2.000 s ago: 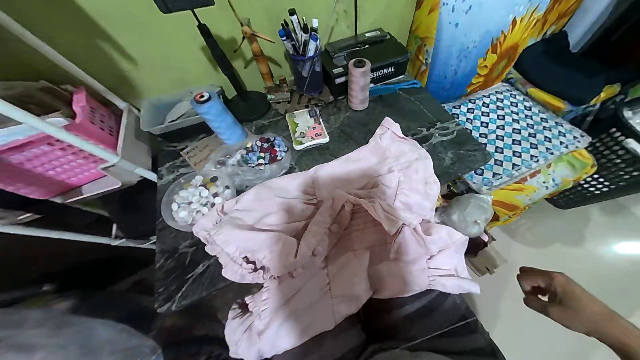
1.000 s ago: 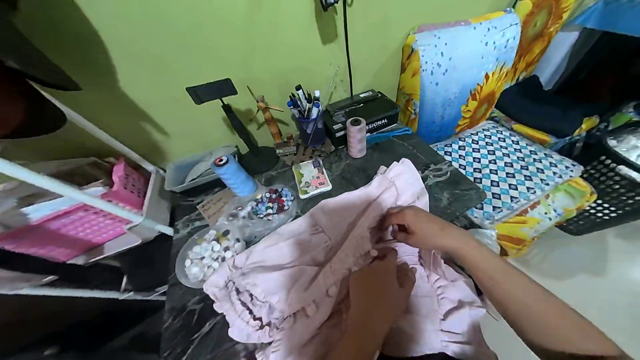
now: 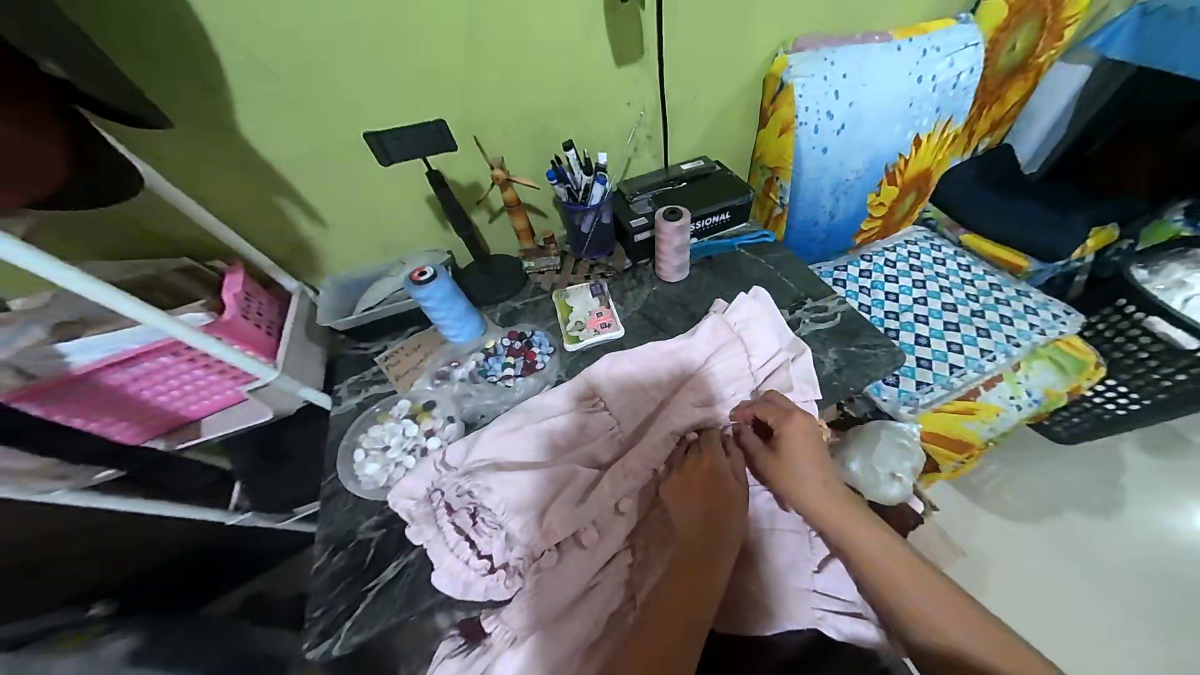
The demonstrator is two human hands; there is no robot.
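A pale pink garment (image 3: 562, 441) with ruffled, gathered edges and covered buttons lies across the dark marble-patterned table (image 3: 361, 572) and hangs over its near edge. My left hand (image 3: 708, 483) holds its cloth near the middle. Close beside it on the right, my right hand (image 3: 783, 445) pinches the same part of the garment between thumb and fingers; whether a small item is between the fingertips cannot be told. Left of the garment are a dish of mostly white buttons (image 3: 398, 445) and a bag of coloured buttons (image 3: 511, 356).
Behind stand a blue thread cone (image 3: 445, 305), a pink thread cone (image 3: 672, 246), a phone stand (image 3: 487, 277), a pen holder (image 3: 589, 225) and a black box (image 3: 727, 202). A sunflower-print chair (image 3: 872, 141) with a patterned cushion (image 3: 947, 309) is at right, a white shelf rack (image 3: 159, 319) at left.
Two seconds ago my right hand was off the table at the right, and my left hand was not in view. Both came onto the garment and stay there.
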